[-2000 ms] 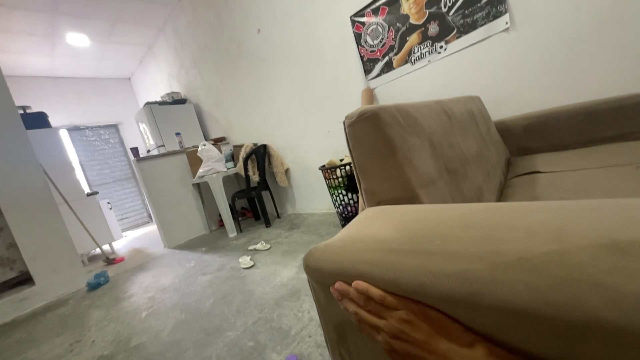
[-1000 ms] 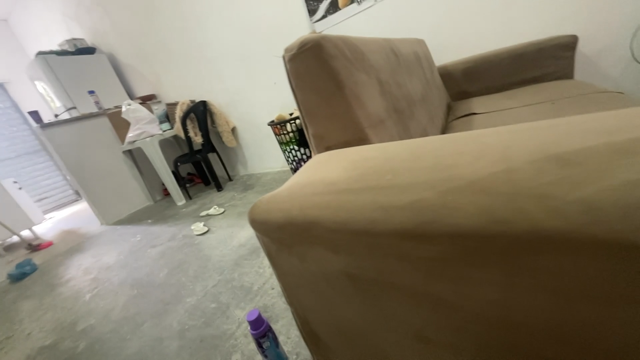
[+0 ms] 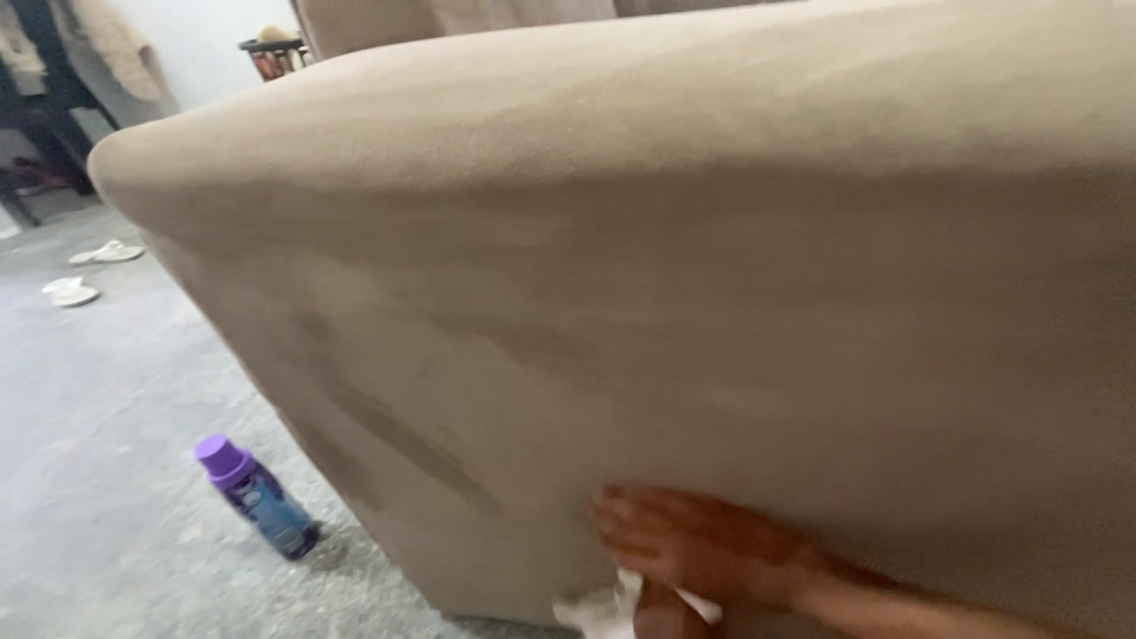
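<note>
My right hand (image 3: 701,546) reaches in from the lower right, its fingers pointing left against the lower side panel of a brown fabric sofa arm (image 3: 621,293). The hand is blurred, and no object shows in it. Just below, at the bottom edge, is a patch of skin with a white, cloth-like thing (image 3: 599,614) around it. This skin may be part of my left hand or my right thumb; the picture does not settle it. A bottle with a purple cap (image 3: 266,506) stands on the floor left of the sofa.
White flip-flops (image 3: 106,254) lie on the grey concrete floor (image 3: 115,426) at the left. A dark chair (image 3: 53,106) with pale fabric over it is at the upper left. A black-rimmed basket (image 3: 275,55) holding things stands behind the sofa arm.
The view has swung down and closer to the sofa's side. My right hand, out of view one second ago, is back in view low on the side panel. The white thing now shows.
</note>
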